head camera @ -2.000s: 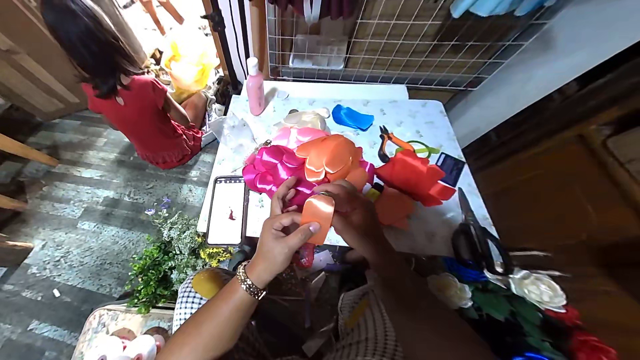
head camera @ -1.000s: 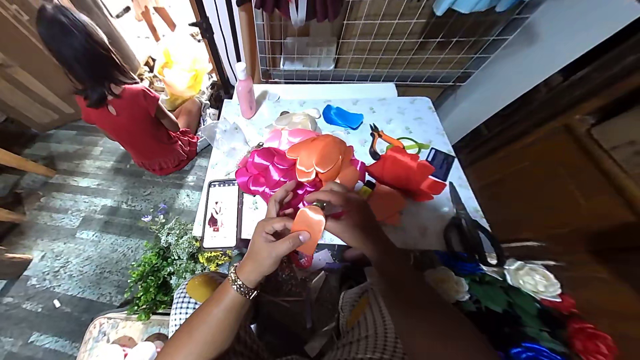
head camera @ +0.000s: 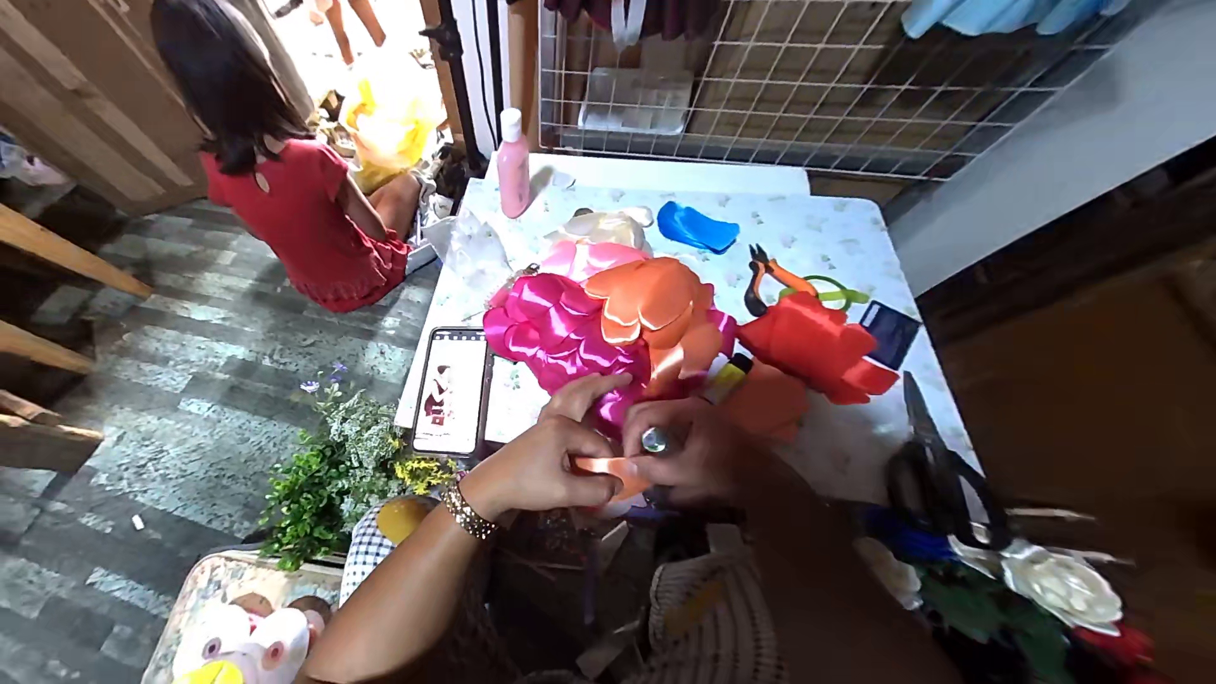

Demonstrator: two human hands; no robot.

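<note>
An orange fabric petal [head camera: 622,475] is pinched between both hands at the near edge of the table. My left hand [head camera: 554,456], with a beaded bracelet at its wrist, grips the petal's left end. My right hand [head camera: 689,451] grips its right end and also holds a slim tool with a round metallic end [head camera: 655,439]; the rest of that tool is hidden. Just beyond my hands lie magenta petals [head camera: 560,328], an orange petal cluster [head camera: 655,309] and red petals [head camera: 822,347]. Loose orange petals [head camera: 768,404] lie beside my right hand.
On the table [head camera: 836,228] are a pink bottle [head camera: 513,166], blue petals [head camera: 698,228], orange-handled pliers [head camera: 774,275] and a phone [head camera: 451,389]. Black scissors [head camera: 936,465] rest at the right edge. A person in red [head camera: 294,209] sits on the floor at left; potted flowers [head camera: 332,475] stand nearer.
The orange petal was held upright with its broad face showing; now it is tilted and seen nearly edge-on. My right hand has closed in over it, and the tool's round end shows plainly.
</note>
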